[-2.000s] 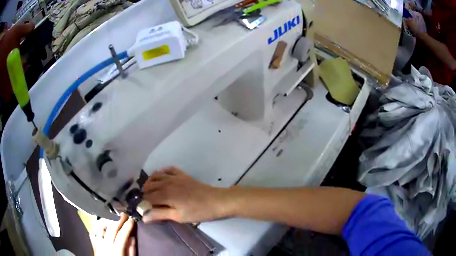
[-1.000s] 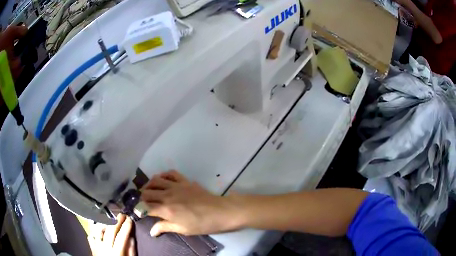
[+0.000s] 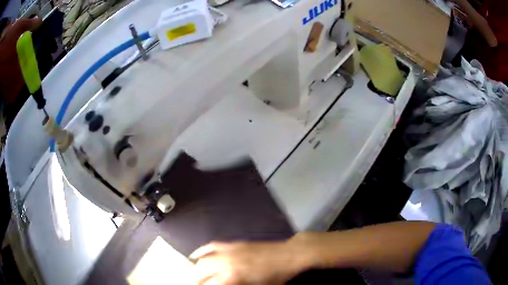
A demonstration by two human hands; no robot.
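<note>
A dark brown cloth panel lies flat on the machine bed, under and in front of the needle area, and has spread to the right of the machine head. A pale card, glaring under the lamp, lies on the cloth at the bottom. My right hand is blurred and low in the picture, its fingertips at the card's right edge; whether they grip it cannot be told. My left hand is not in view.
The white JUKI machine arm crosses the view. A green-handled tool stands at its head, beside a blue tube. A white box sits on top. An olive scrap lies near the handwheel. Grey cloth hangs right.
My left hand has gone out of view. My right hand has moved away from the needle area, down and to the right. The cloth now lies spread rightward over the bed, and the card shows more fully.
</note>
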